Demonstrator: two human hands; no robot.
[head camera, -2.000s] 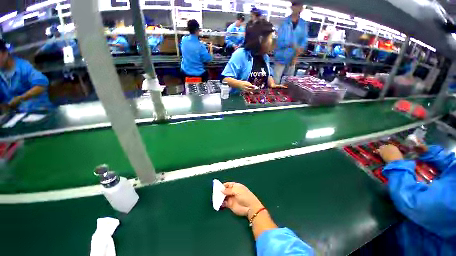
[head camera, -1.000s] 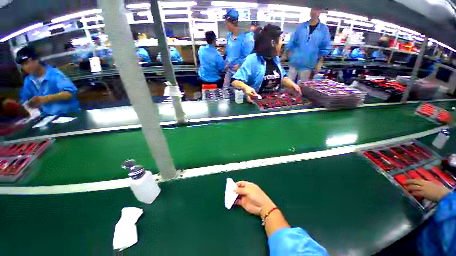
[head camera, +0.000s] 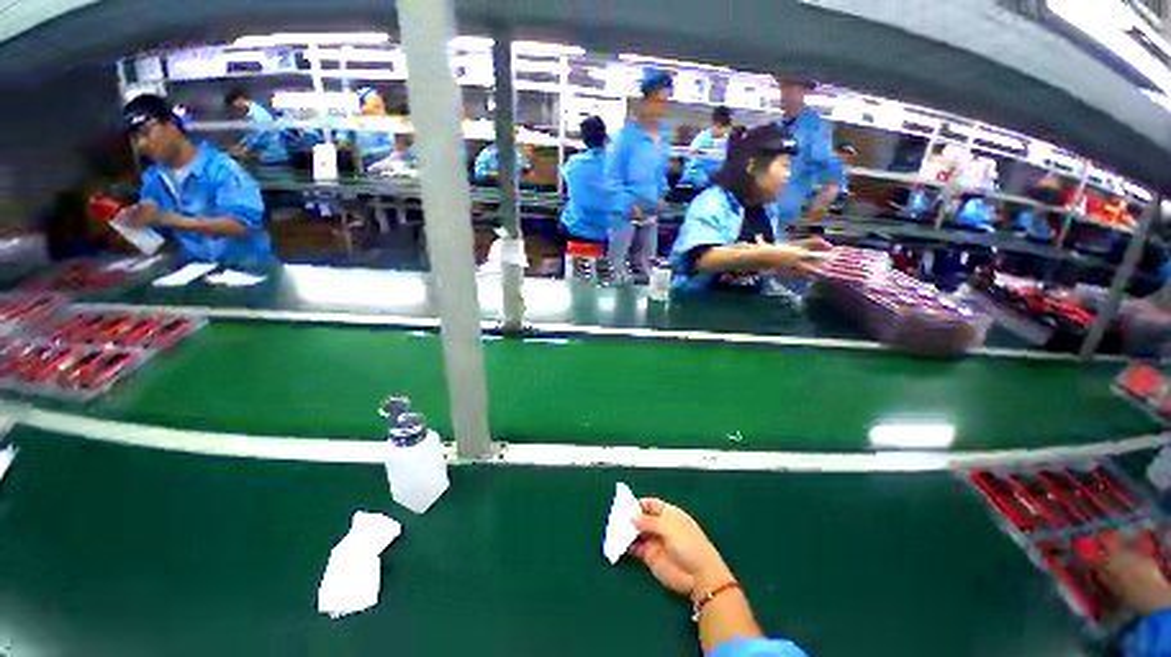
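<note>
My right hand reaches in from the bottom, bare, with a red bracelet and a blue sleeve. It pinches a small white folded wiping cloth above the dark green bench top. My left hand is not in view. A crumpled white spare wipe lies flat on the bench to the left. A white solvent bottle with a silvery top stands behind it, beside the grey metal post.
A pale rail separates the bench from the green belt. At right, another person's hand is over a tray of red-and-black phones. Trays of phones are on the belt at far left. Across the line, a worker stands by stacked trays.
The view has turned left, so the bench, bottle and post appear further right. The trays at left show more. The worker across has a hand at the stacked trays. My right hand still pinches the cloth.
</note>
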